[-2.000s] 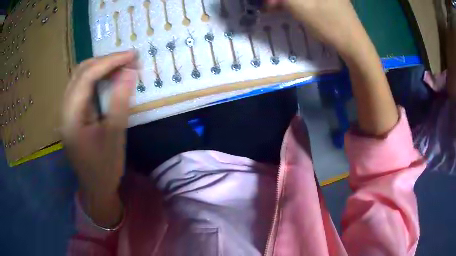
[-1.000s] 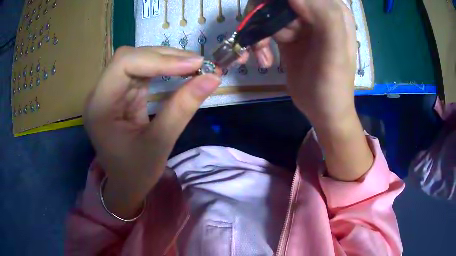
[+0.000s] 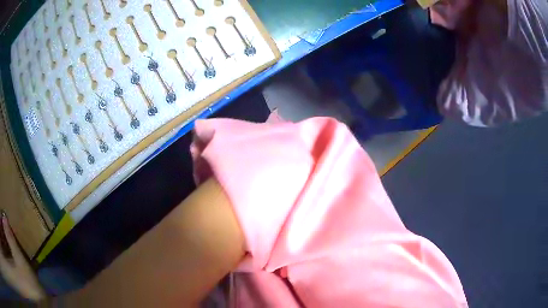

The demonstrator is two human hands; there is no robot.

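A white foam tray [image 3: 135, 45] with tan dumbbell-shaped slots lies at the upper left. Small silver round pieces [image 3: 152, 111] with thin pins sit in its rows near the front edge. My right arm in a pink sleeve crosses the lower middle towards the left. A hand that looks joined to it, my right hand [image 3: 19, 267], is at the far left edge, over the board's corner. It is cut off, and what it holds cannot be told. My left hand is not in view. No tool shows.
Brown cardboard [image 3: 18, 198] lies left of the tray. A green mat [image 3: 294, 19] has blue edging tape [image 3: 336, 24]. A blue plastic stool or crate [image 3: 345, 84] stands below. Another person's pale sleeve [image 3: 499, 60] is at the upper right.
The view has turned, so the tray now lies tilted at the left. My right hand has moved from above the tray to the far left. My left hand and the black-handled tool have left view.
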